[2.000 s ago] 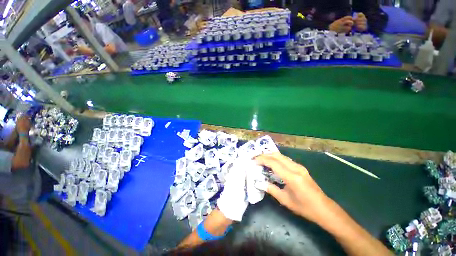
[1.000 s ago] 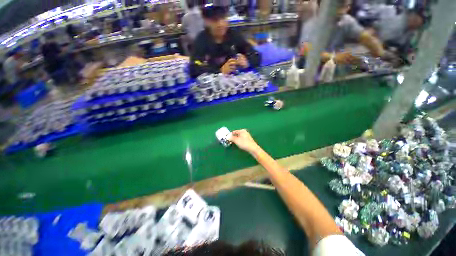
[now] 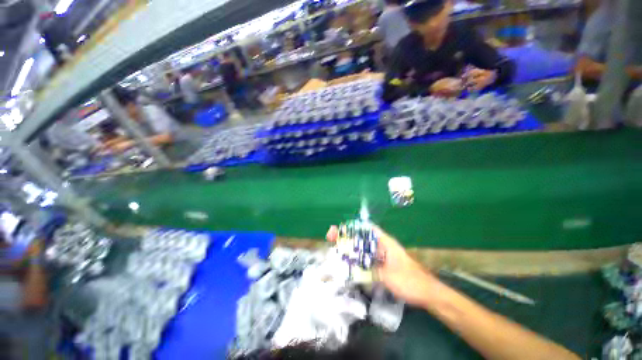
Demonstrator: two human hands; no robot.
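Note:
My bare right hand (image 3: 398, 271) holds a wired circuit-board assembly (image 3: 360, 242) above the bench's far edge, in front of my left hand. My left hand (image 3: 320, 306), in a white glove, is below and left of it, blurred. A pale plastic housing (image 3: 386, 311) sticks out at the glove's right side and appears held; the fingers' grip is hidden. A loose heap of grey-white housings (image 3: 264, 299) lies left of the glove. A white unit with coloured parts (image 3: 401, 190) sits on the green belt (image 3: 486, 193).
Left, a blue sheet (image 3: 204, 302) bears rows of housings. A pale stick (image 3: 489, 287) lies near the tan edge strip (image 3: 549, 264). Circuit-board assemblies (image 3: 623, 299) are piled at the right edge. Beyond the belt are stacked blue trays (image 3: 324, 151) and a person in dark clothes (image 3: 454, 53).
My right hand has left the white unit on the belt and come back near the glove, now with a circuit-board assembly. My left hand has come into view. The view has swung left.

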